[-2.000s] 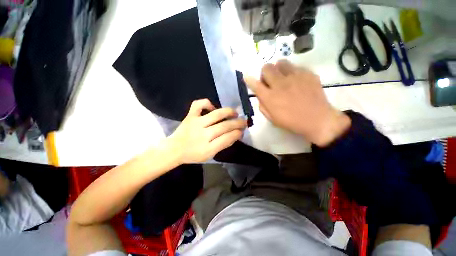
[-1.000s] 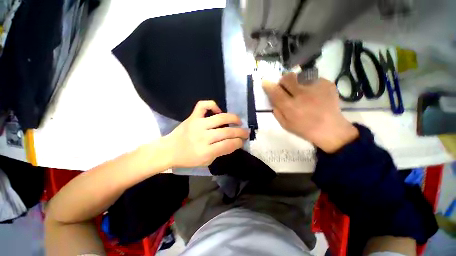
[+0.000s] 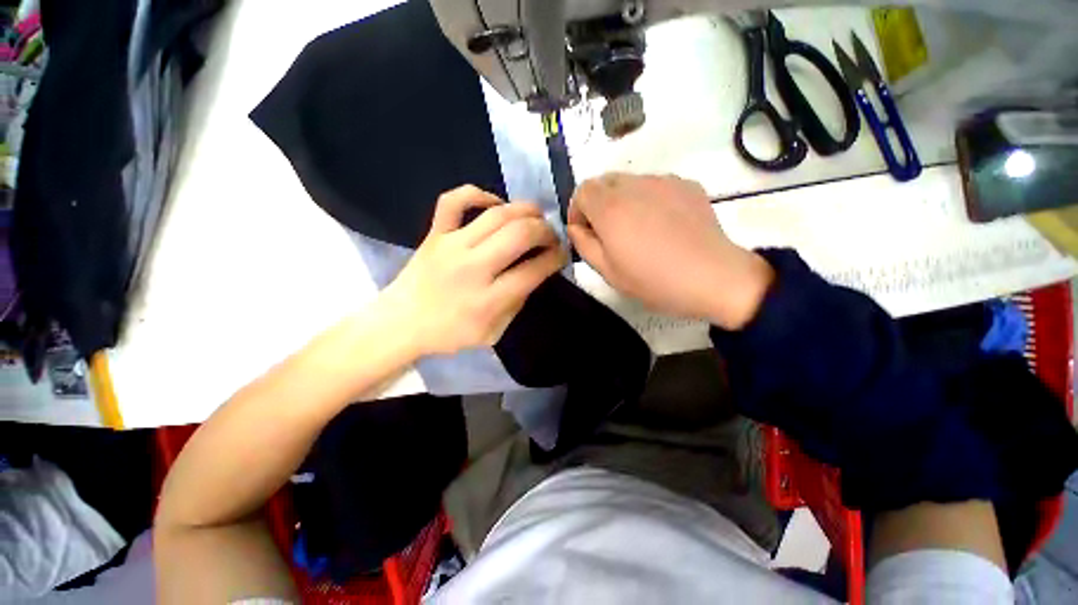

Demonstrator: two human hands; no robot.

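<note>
A black garment panel point(image 3: 384, 130) lies on the machine table under and left of my hands, its lower end hanging over the front edge. Pale pocketing point(image 3: 521, 148) runs along its right side toward the presser foot and needle point(image 3: 551, 116). A narrow black welt strip point(image 3: 560, 166) lies on the pocketing, its upper end at the foot. My left hand point(image 3: 491, 266) is shut on the pocketing and panel, fingers bent. My right hand point(image 3: 662, 242) pinches the strip's right edge close beside my left fingertips; its fingertips are partly hidden.
Sewing machine head point(image 3: 508, 47) at the top. Fabric shears point(image 3: 798, 101), thread snips point(image 3: 881, 112), a yellow block point(image 3: 901, 41) and a phone point(image 3: 1017, 163) lie at the right. A stack of cut pieces point(image 3: 89, 166) lies at the left. Red baskets point(image 3: 816, 485) flank the lap.
The pocketing and welt strip now reach under the presser foot. My right hand has come down and left from beside the machine head to the strip, next to my left hand.
</note>
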